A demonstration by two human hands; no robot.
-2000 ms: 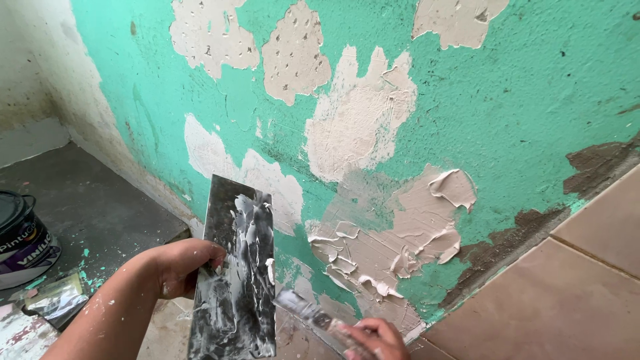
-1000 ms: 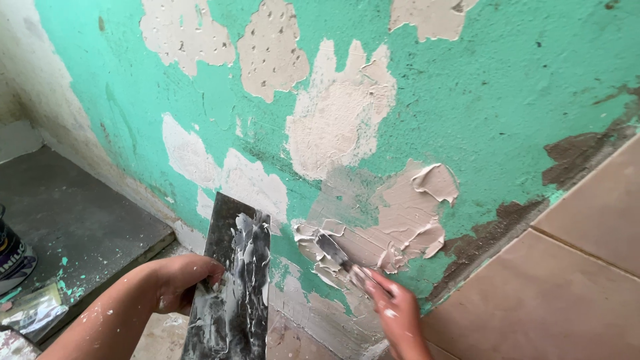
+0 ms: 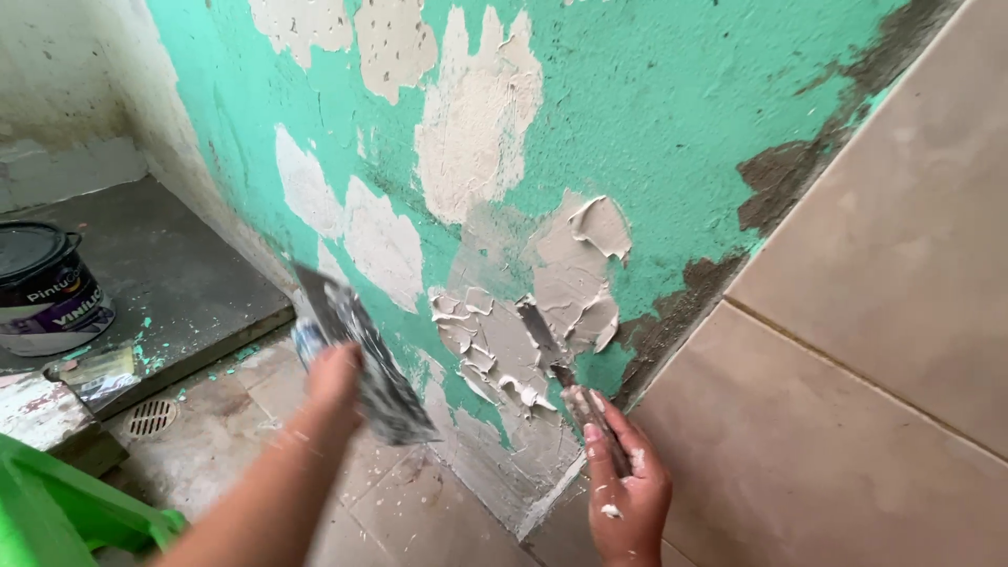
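My left hand point(image 3: 337, 382) grips a flat metal plastering trowel point(image 3: 366, 362) smeared with white compound; hand and trowel are somewhat blurred. My right hand point(image 3: 622, 465) is closed around the handle of a putty knife point(image 3: 543, 335), whose narrow blade lies against wet filler on the wall. Thick ridges of this wall filler point(image 3: 488, 346) stand to the left of the blade, and a smoother patch with raised edges point(image 3: 579, 260) is up and to its right. The wall point(image 3: 669, 118) is painted green and bears several other pale patches.
A paint bucket point(image 3: 51, 291) stands on a grey slab point(image 3: 157, 236) at the left. Below are a floor drain point(image 3: 152, 417), a paint-stained block point(image 3: 39, 413) and a bright green plastic object point(image 3: 71, 504). Large beige tiles point(image 3: 850, 339) border the wall at the right.
The putty knife has come from beside the trowel onto the filler, then moved across it. My left hand has turned the trowel, which now tilts the other way. The green plastic object has come into view.
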